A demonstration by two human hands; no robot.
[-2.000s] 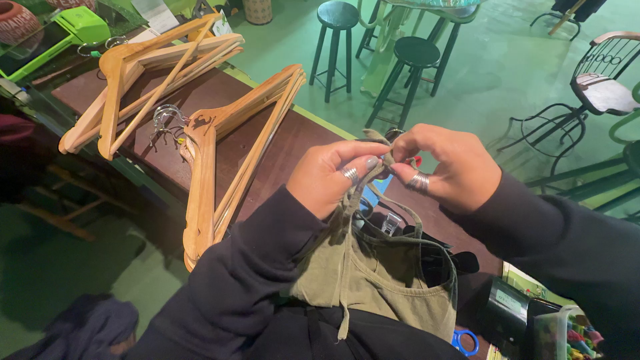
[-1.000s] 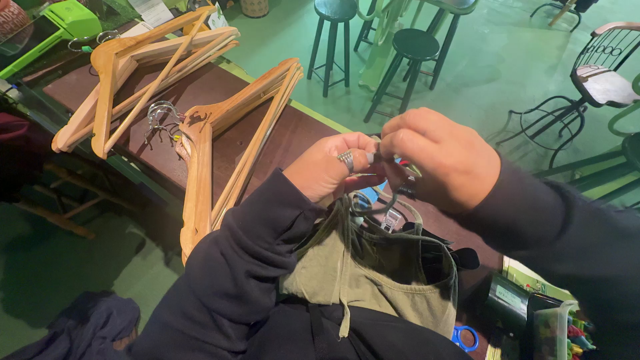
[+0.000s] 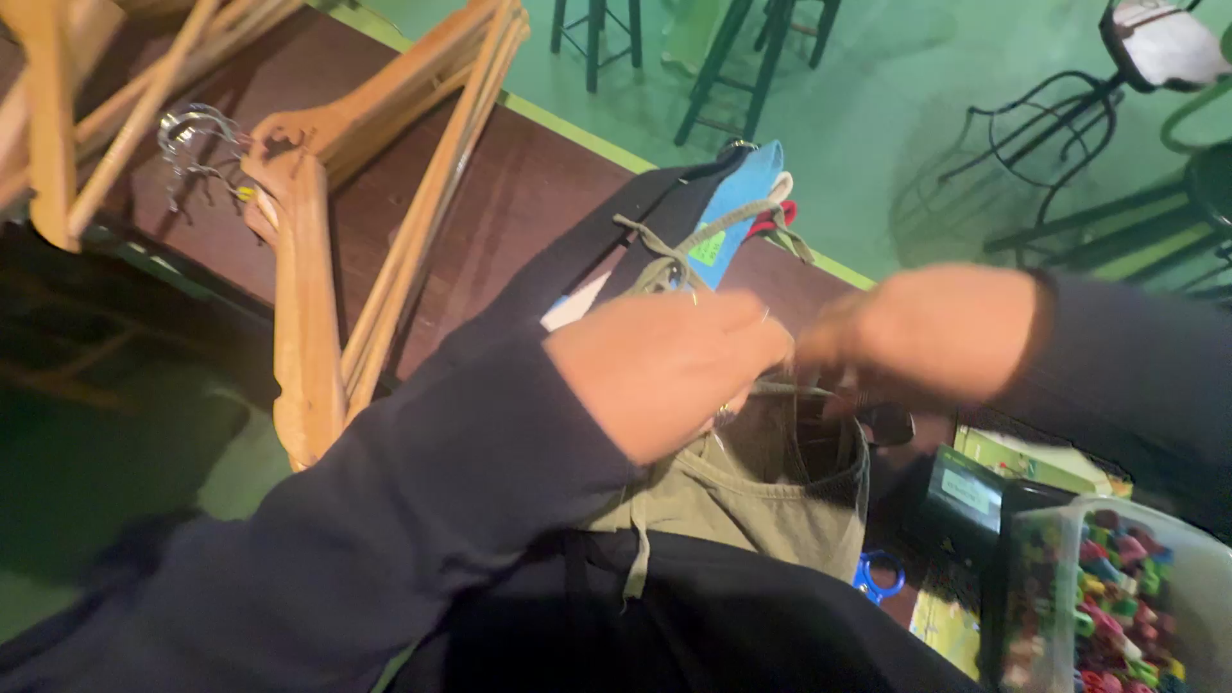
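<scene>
An olive-green garment [image 3: 770,500] with thin straps lies across my lap and the table edge. My left hand [image 3: 674,366] is curled at its upper edge; its fingers are partly hidden, and it seems to pinch the cloth. Just right of it, my right hand [image 3: 914,332] is blurred by motion over the garment's opening, and its fingertips cannot be made out. Above my left hand an olive strap [image 3: 674,255] is tied in a bow, beside a blue fabric piece [image 3: 746,197] with a green sticker and dark cloth [image 3: 597,241].
Wooden hangers [image 3: 308,289] with metal hooks lie on the brown table [image 3: 549,164] at left. At lower right are a clear bin [image 3: 1078,597] of small colorful pieces, a black device [image 3: 962,500] and blue-handled scissors [image 3: 879,576]. Stools [image 3: 741,87] stand beyond the table.
My hands were together at the strap; now they are slightly apart, lower over the garment. The tied strap and blue fabric now show above my left hand. The view has shifted closer to the table.
</scene>
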